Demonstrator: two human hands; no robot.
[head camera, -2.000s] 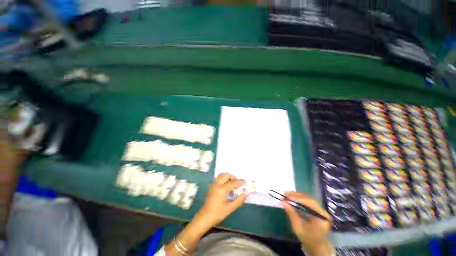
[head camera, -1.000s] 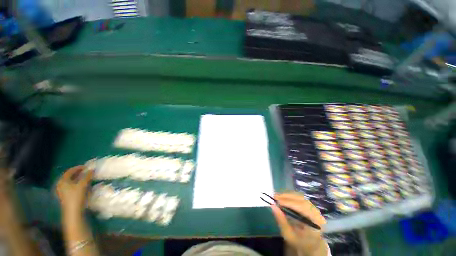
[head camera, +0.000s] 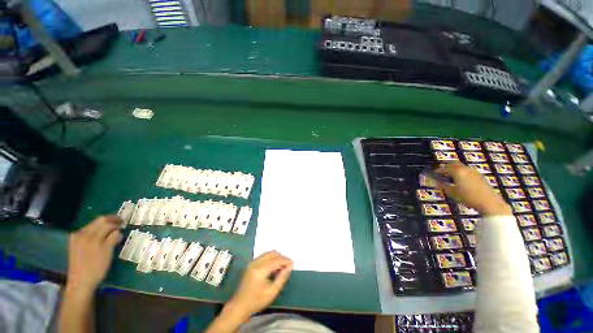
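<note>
Small cream-white housings (head camera: 182, 213) stand tightly packed in three rows, several with a dark round spot. A black blister tray (head camera: 398, 221) at right holds printed-face parts (head camera: 442, 225) with red, yellow and blue marks; its left pockets are empty. My left hand (head camera: 263, 279) is curled over the white paper's lower left edge (head camera: 304, 208); a dark patch shows at its fingertips, too unclear to name. My right hand (head camera: 469, 188), in a cream sleeve, has its fingertips at a part in the tray's upper left printed area. Whether it grips the part is unclear. The black tool is not visible.
Another person's hand (head camera: 94, 250) touches the left end of the housing rows. Pale translucent liner (head camera: 471, 296) surrounds the tray. A green raised strip (head camera: 260, 97) runs behind. Dark trays (head camera: 390, 55) stand beyond. Black equipment (head camera: 62, 185) is at far left.
My right hand has moved from the paper to the tray, and the tool has gone from sight. My left hand has moved from the rows to the paper. The other person's hand has reached the rows.
</note>
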